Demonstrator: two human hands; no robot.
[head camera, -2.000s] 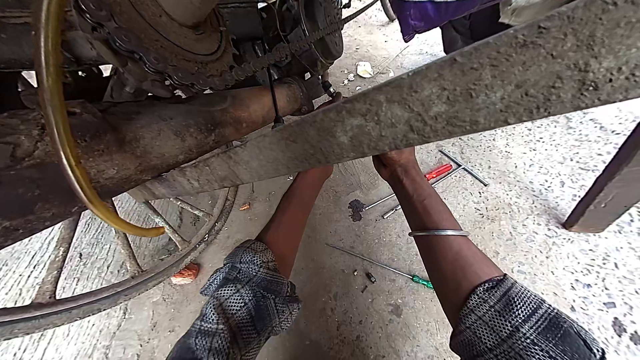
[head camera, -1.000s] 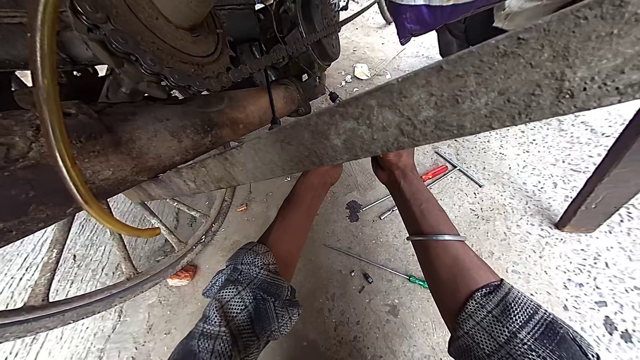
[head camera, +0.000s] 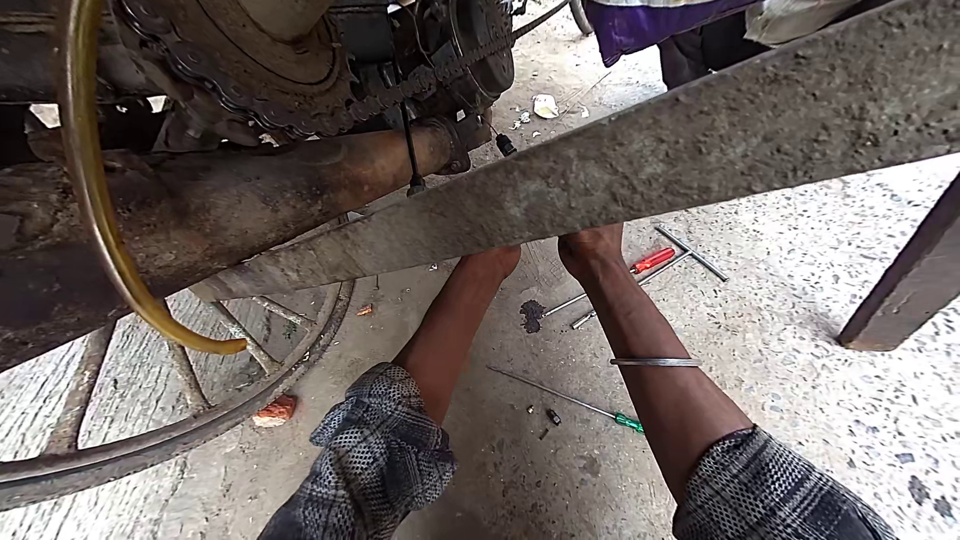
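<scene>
Both my hands reach behind a grimy metal bar (head camera: 570, 180) that slants across the view. Of my left hand (head camera: 499, 262) only the back near the wrist shows at the bar's lower edge; its fingers are hidden. My right hand (head camera: 592, 247) is likewise cut off by the bar, fingers out of sight. Above the bar, a black cable (head camera: 409, 142) hangs past a greasy chain (head camera: 420, 82), and a short black cable end (head camera: 505, 144) sticks up. Beside my right forearm lie a red-handled screwdriver (head camera: 652, 260) and a T-handle wrench (head camera: 691, 253).
A rusty exhaust pipe (head camera: 300, 180), a large sprocket (head camera: 247, 60) and a yellowish hose (head camera: 94, 187) fill the upper left. A spoked wheel rim (head camera: 225, 420) lies below. A green-handled screwdriver (head camera: 627, 421), small metal parts (head camera: 553, 416) and a brick piece (head camera: 275, 411) are on the ground.
</scene>
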